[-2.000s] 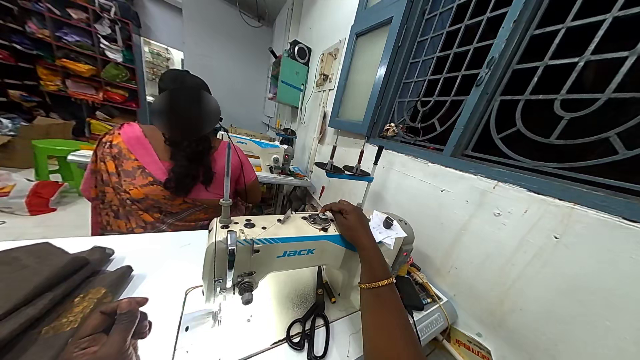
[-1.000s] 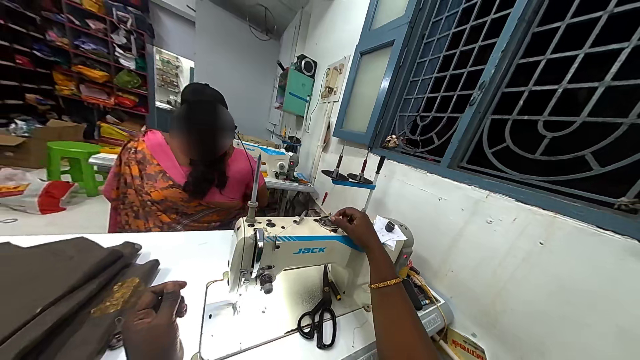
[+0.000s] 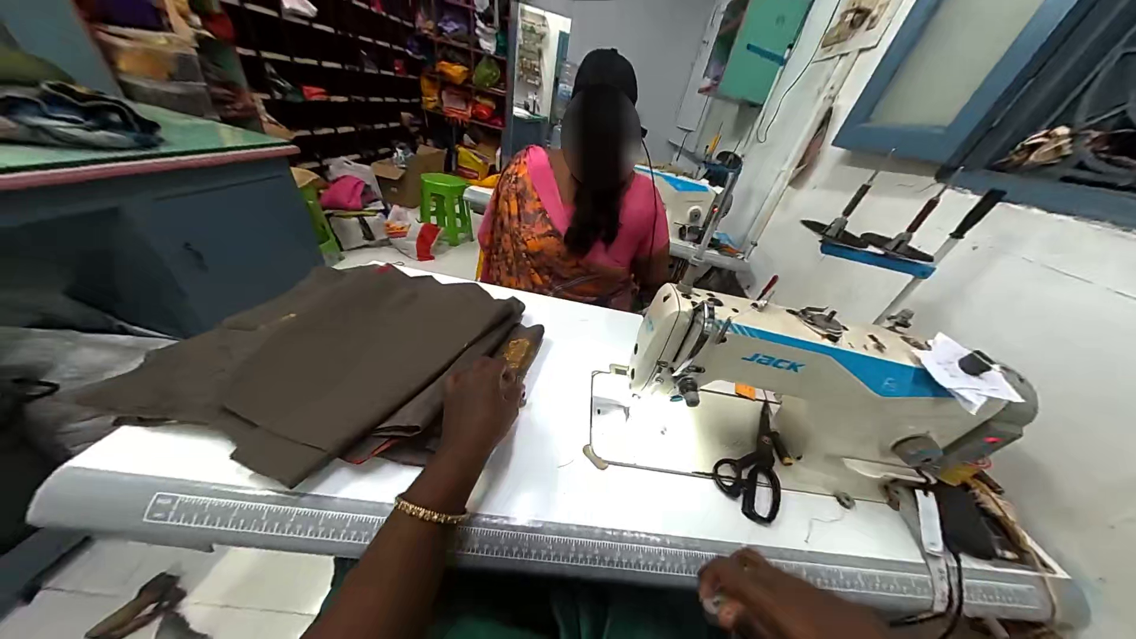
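My left hand (image 3: 482, 401), with a gold bracelet at the wrist, has its fingers curled on the edge of a folded dark brown cloth (image 3: 355, 355) beside a gold motif (image 3: 516, 353). My right hand (image 3: 741, 586) is at the table's front edge, its fingers bent; a small greyish thing shows at the fingers, too unclear to name. A white Jack sewing machine (image 3: 799, 355) stands at the right, its needle area lit. Black-handled scissors (image 3: 754, 475) lie in front of its arm, above my right hand.
A ruler strip (image 3: 621, 550) runs along the table's front edge. Thread spool stands (image 3: 874, 244) rise behind the machine. Ahead, a person (image 3: 577, 213) in an orange and pink garment sits with their back to me. A green-topped counter (image 3: 204, 133) stands at the left.
My right hand has left the top of the machine and come down to the front edge. My left hand now rests on the cloth's edge. The view has turned left and down.
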